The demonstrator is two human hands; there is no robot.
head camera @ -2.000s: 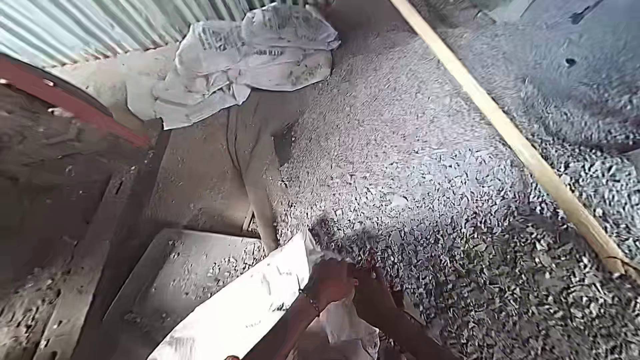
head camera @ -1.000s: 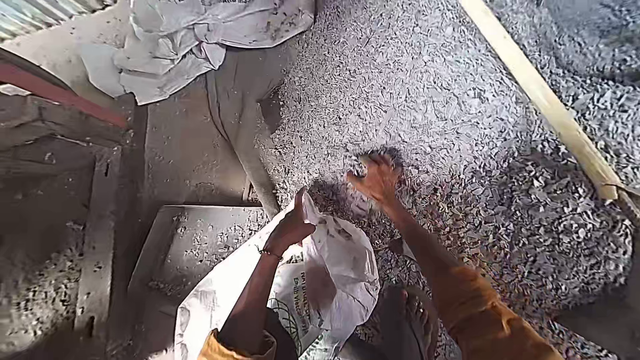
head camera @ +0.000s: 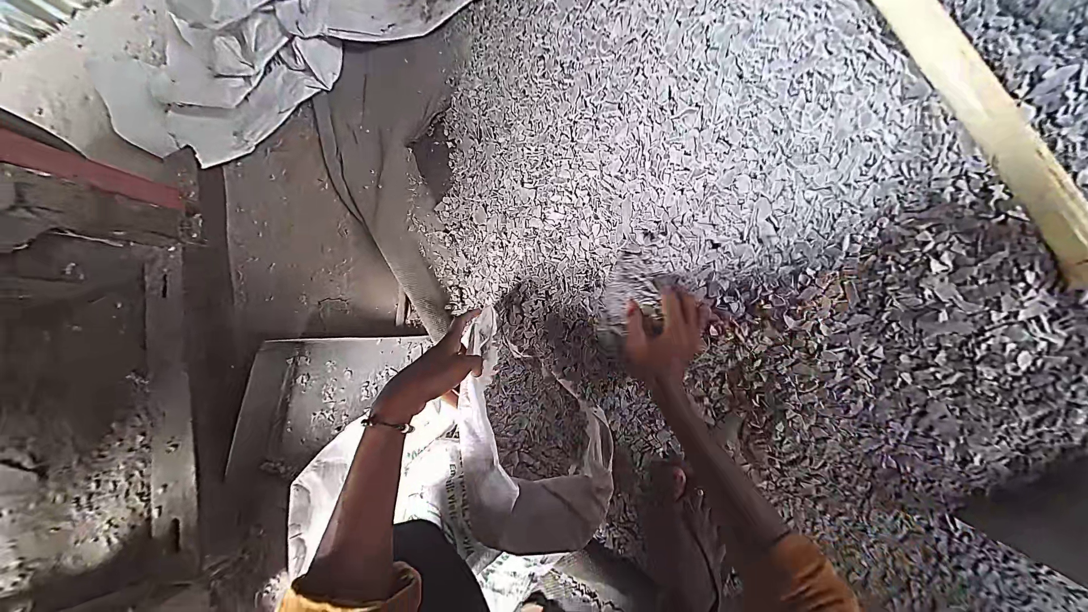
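Note:
My left hand [head camera: 438,365] pinches the rim of a white woven plastic sack [head camera: 535,514], which lies with its mouth open toward the heap. Small flakes show inside the sack's mouth. Printing covers part of its side. To the right, my right hand [head camera: 667,336] rests at the surface of a wide heap of small grey-white flakes or chips [head camera: 646,144], its fingers spread and apparently holding nothing. Whether any flakes are under its palm is hidden. A bracelet circles my left wrist, and both forearms come out of orange sleeves.
A pale wooden pole [head camera: 986,110] lies across the heap at the upper right. Crumpled white sacks [head camera: 229,85] lie at the upper left. A flat board [head camera: 331,382] is left of my sack, near a wooden frame [head camera: 170,391] and a red bar [head camera: 85,166]. A foot [head camera: 680,518] stands among the flakes.
Two seconds ago both hands were together at the sack; now they are apart and its mouth is open. The right hand has gone out to the flakes. The view has moved closer to the heap.

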